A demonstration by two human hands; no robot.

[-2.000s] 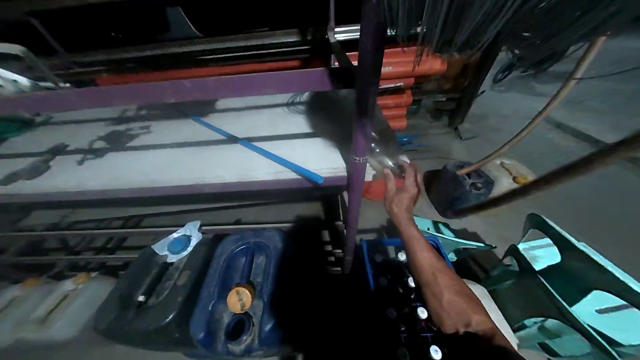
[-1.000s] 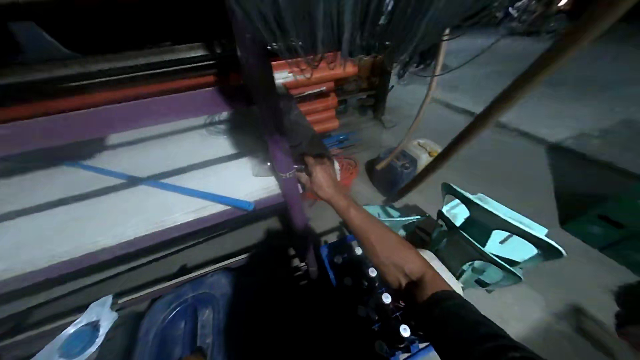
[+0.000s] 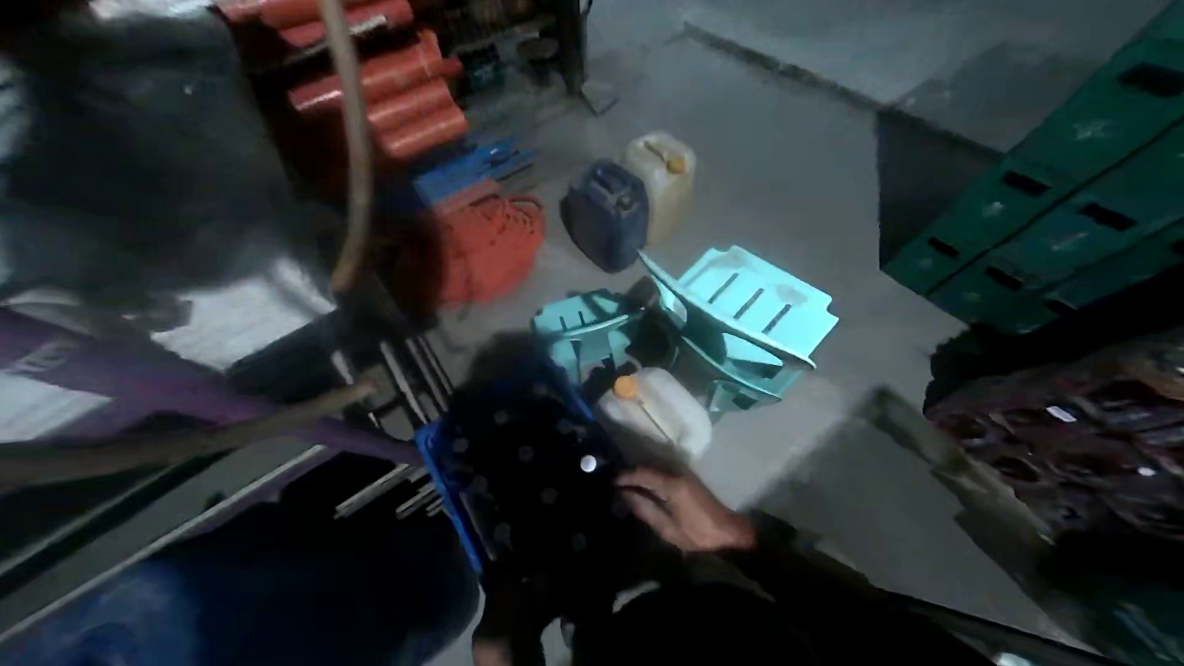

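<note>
A blue plastic crate [image 3: 444, 499] of dark bottles stands low in the middle, in deep shadow; one pale bottle cap [image 3: 588, 463] shines among several dim ones. My right hand [image 3: 680, 509] is at the crate's right side, its fingers bent toward the dark edge. Blur and shadow hide whether they grip it. At the bottom edge a small blurred patch of my left hand [image 3: 491, 651] shows near the crate's near end, its fingers hidden.
Beyond the crate are a white jerrycan [image 3: 671, 416], turquoise plastic chairs [image 3: 758, 296], a blue jerrycan [image 3: 609, 217] and a yellowish jerrycan [image 3: 668, 176]. Green crates [image 3: 1045, 203] are stacked at right. A purple metal frame [image 3: 213, 398] and wooden pole [image 3: 185, 439] border the left.
My right hand has left the purple post and come down to the crate's right side. A patch of my left hand now shows at the bottom. The view has swung right and down.
</note>
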